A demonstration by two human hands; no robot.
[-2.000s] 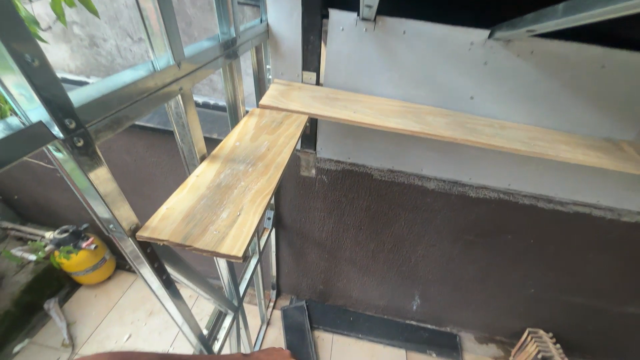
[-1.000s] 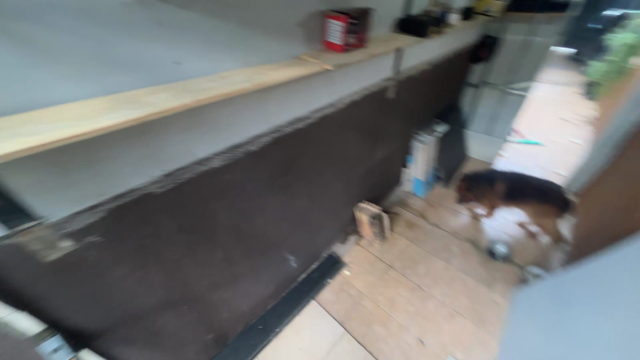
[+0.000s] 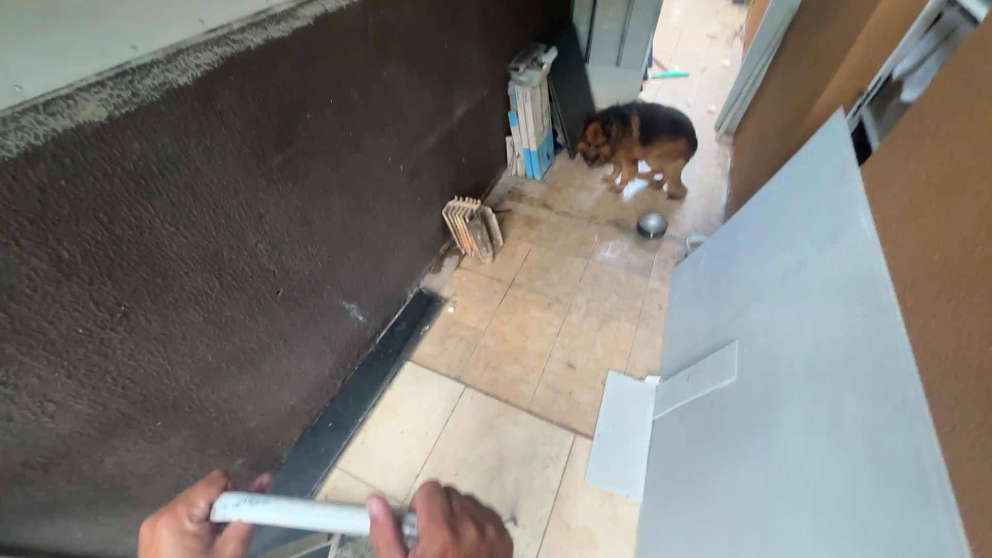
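Note:
At the bottom of the head view a white, narrow piece with a pale, scuffed face spans between my two hands; its material is unclear. My left hand grips its left end, fingers and thumb around it. My right hand is closed on its right end, the thumb laid over the top. Below the piece, part of a light-coloured strip shows between my hands, mostly hidden. A dark, flat strip lies on the floor along the wall, just beyond my hands.
A brown wall runs along the left, a large grey panel leans at right beside a small white piece. On the tiled floor are a ribbed object, stacked boxes, a metal bowl and a dog.
The view has swung right and down, away from the wooden boards. Both hands are now in sight, holding the white piece; neither showed clearly in the earlier frames.

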